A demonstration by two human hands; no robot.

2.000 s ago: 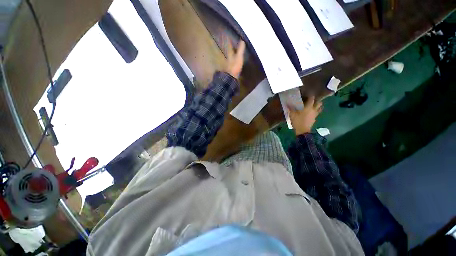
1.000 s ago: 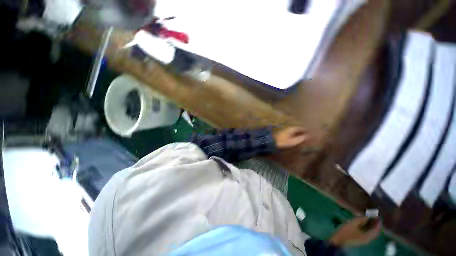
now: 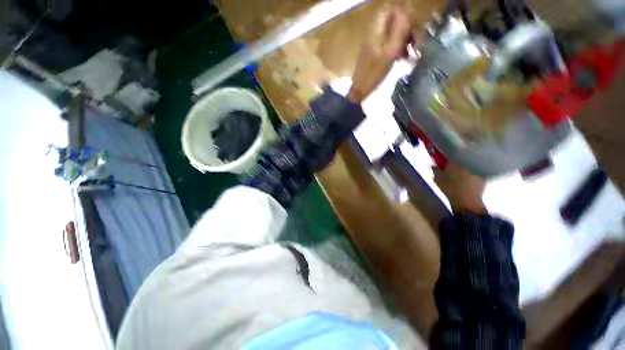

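The cutting machine (image 3: 480, 102) stands at the upper right, its round grey motor housing blurred, with a red part on its right side and a red handle (image 3: 436, 152) at its lower left. My right hand (image 3: 467, 186) reaches in beside this handle. Its fingers are hidden by the motor, so its grip cannot be told. My left hand (image 3: 389, 42) is blurred, left of the machine over the table, fingers apart, with nothing seen in it. The white paper marker (image 3: 548, 232) lies under and right of the machine, with a dark block (image 3: 583, 196) on it.
A white bucket (image 3: 195, 140) with dark scraps stands on the green floor (image 3: 179, 61) to the left. A long metal rail (image 3: 281, 42) crosses the wooden table (image 3: 390, 239) at the top. A bluish cloth stack (image 3: 133, 198) and a large white surface (image 3: 34, 205) are at the far left.
The view has swung to the left, bringing the machine and bucket closer. My left hand has moved away from the strips to beside the machine. My right hand has moved to the machine.
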